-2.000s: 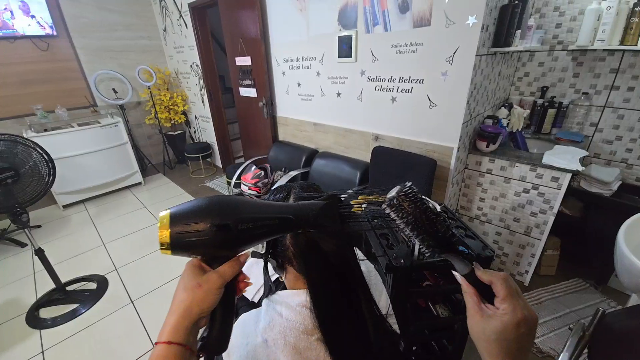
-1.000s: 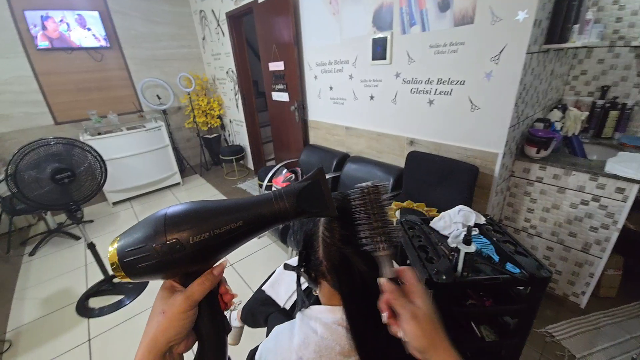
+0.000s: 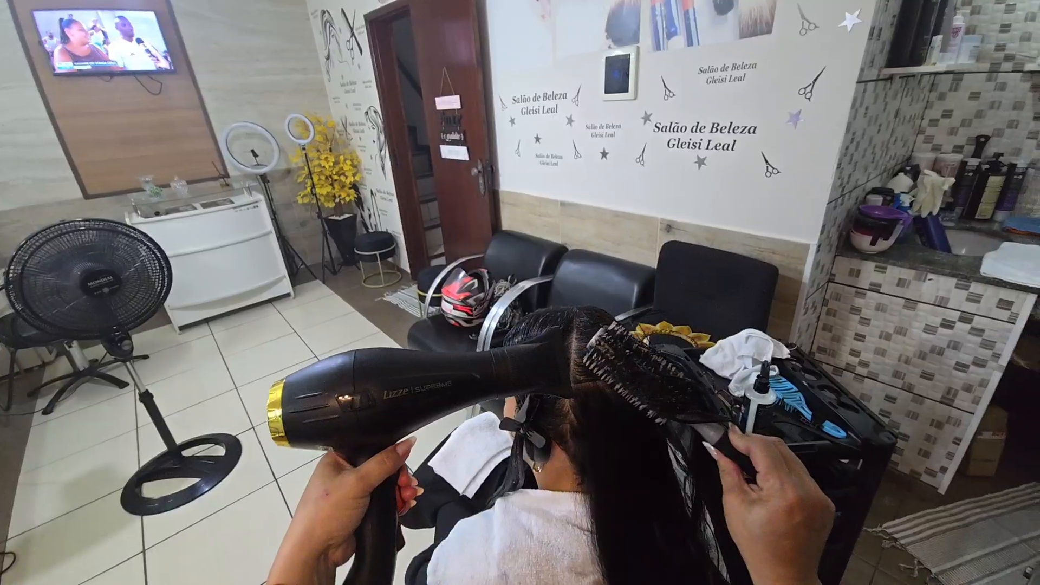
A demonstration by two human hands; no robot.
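Observation:
My left hand (image 3: 349, 496) grips the handle of a black hair dryer (image 3: 422, 390) with a gold rear ring. Its nozzle points right, at the head of a seated person with long dark hair (image 3: 626, 487). In my right hand (image 3: 772, 496) is the handle of a round hairbrush (image 3: 650, 374), its bristles against the hair near the crown, just right of the nozzle. A white towel (image 3: 520, 540) covers the person's shoulders, and a dark clip (image 3: 528, 431) holds hair at the side. The face is hidden from view.
A black salon trolley (image 3: 869, 439) stands at the right, bearing a blue vented brush (image 3: 796, 402), a white cloth (image 3: 741, 357) and an applicator bottle (image 3: 757, 398). Black chairs (image 3: 605, 284), one with a helmet (image 3: 465, 298), line the wall ahead. A pedestal fan (image 3: 89, 276) stands left.
Since one second ago the brush has gone from upright to tilted, lying against the hair by the crown. Both hands still hold the same tools. The view has shifted.

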